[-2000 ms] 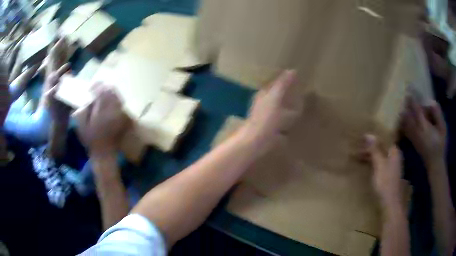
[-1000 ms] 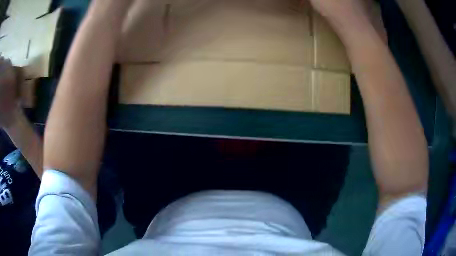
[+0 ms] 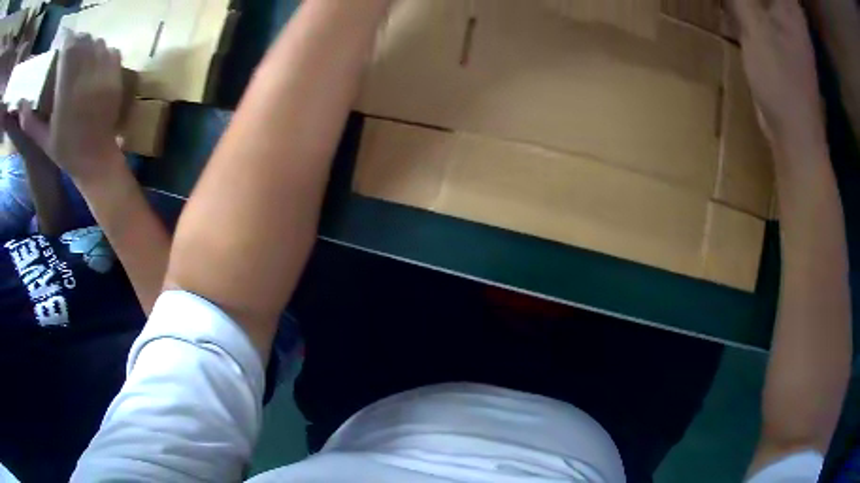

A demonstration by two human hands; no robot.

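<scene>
A flat brown box blank [image 3: 585, 104] lies on the green-topped table, slightly turned, its far part cut off by the top edge of the picture. Its front wall [image 3: 566, 198] faces me, with crease lines and small corner flaps. Dark lock slots show near both sides of the base. My left forearm crosses the blank's left side; my left hand is beyond the top edge, out of the picture. My right hand [image 3: 769, 47] is over the blank's right side, near the top edge. Its fingers are partly cut off, and whether it grips the cardboard cannot be told.
At the left, another person's hand [image 3: 85, 104] is at a small folded cardboard piece, beside more blanks [image 3: 179, 47] on the table. The table's front edge [image 3: 528, 288] runs across in front of my body. Part of another arm shows at the top right corner.
Two seconds ago a large blank stood raised before me; now a blank lies flat. Since one second ago, the view has shifted and tilted, and the blank appears further right.
</scene>
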